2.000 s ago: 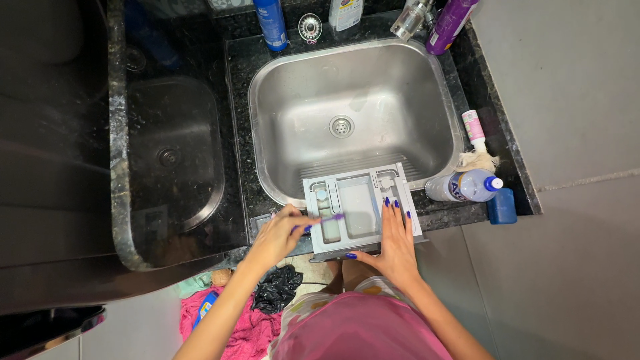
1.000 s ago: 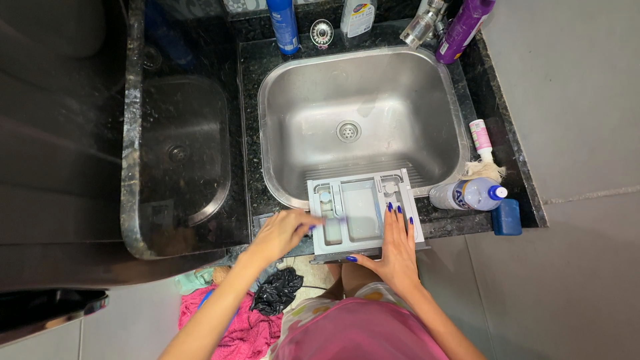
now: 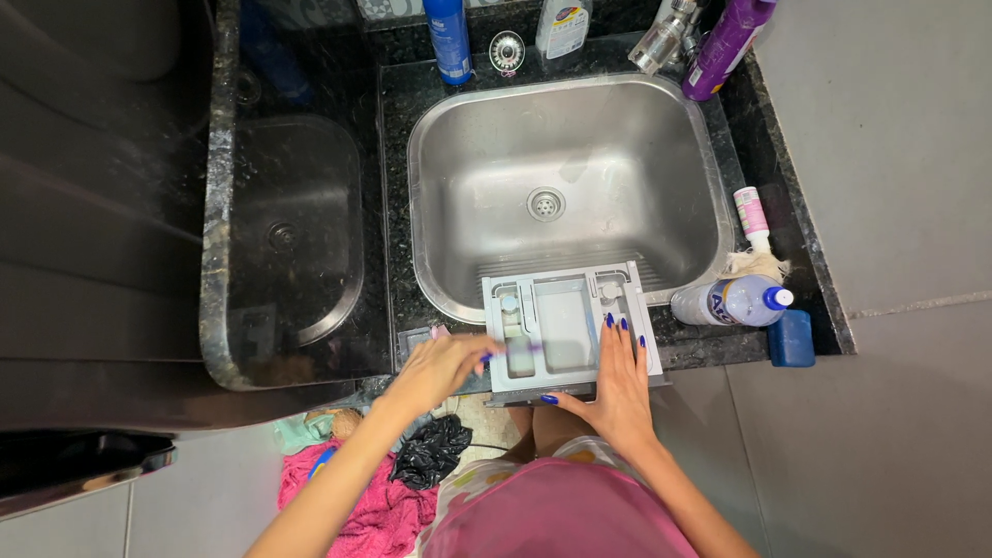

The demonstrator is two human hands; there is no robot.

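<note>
A grey plastic detergent drawer point(image 3: 567, 329) with several compartments rests on the front rim of the stainless steel sink point(image 3: 554, 155), partly over the basin. My left hand point(image 3: 434, 372) is at its left side, fingers closed on a thin purple tool point(image 3: 521, 349), blurred, that reaches over the left compartment. Its working end is too blurred to name. My right hand point(image 3: 620, 387) lies flat on the drawer's right part, fingertips by the round cap there and thumb at the front edge, steadying it against the counter.
Right of the basin are a clear bottle with a blue cap point(image 3: 732, 301), a dark blue block point(image 3: 790, 339), a pale cloth point(image 3: 756, 264) and a small pink-and-white bottle point(image 3: 751, 213). Behind stand a blue can point(image 3: 449, 43), a strainer point(image 3: 507, 52), a spray bottle point(image 3: 563, 29) and a purple bottle point(image 3: 725, 50).
My left hand has moved slightly about the drawer's left side, with the purple tool blurred in the earliest frame and now. My right hand has stayed on the drawer.
</note>
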